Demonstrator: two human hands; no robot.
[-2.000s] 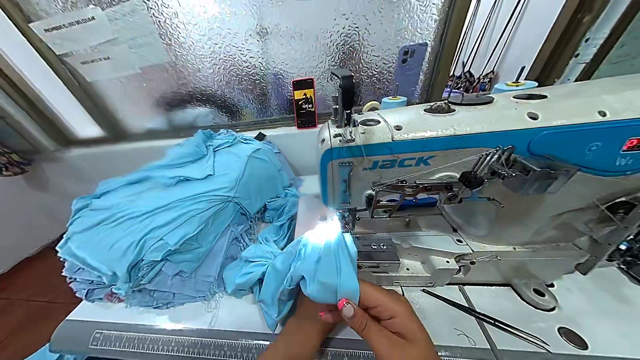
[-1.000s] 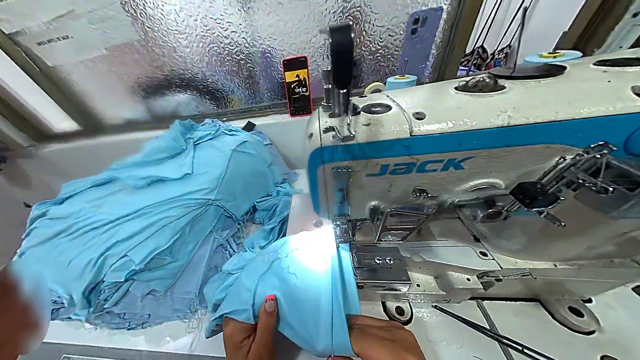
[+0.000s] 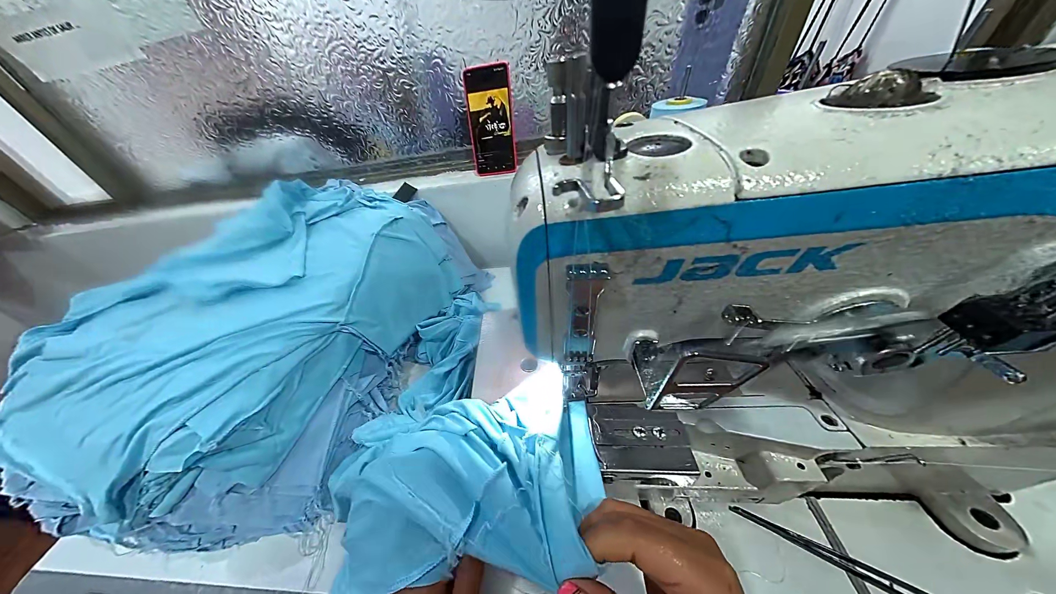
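Note:
A light blue knit fabric piece (image 3: 470,487) runs from the bed of a Jack sewing machine (image 3: 792,198) toward me, its folded edge lying at the presser foot (image 3: 580,381) under a bright lamp. My right hand (image 3: 660,549) pinches that edge just in front of the foot, fingers closed on the cloth. My left hand (image 3: 450,582) is at the bottom edge of the view, mostly hidden beneath the same cloth; its fingers' hold cannot be made out. To the left lies a large heap of light blue garments (image 3: 247,330).
Black tweezers (image 3: 817,549) lie on the table right of my right hand. A phone with a red edge (image 3: 492,120) leans at the window ledge behind the machine. A blue thread cone (image 3: 678,106) stands behind the machine head. Part of an arm (image 3: 21,536) shows at the far left.
The view has come closer to the machine. The cloth, spread fairly flat one second ago, is now bunched left of the foot. My left hand, visible on the cloth before, is now mostly covered.

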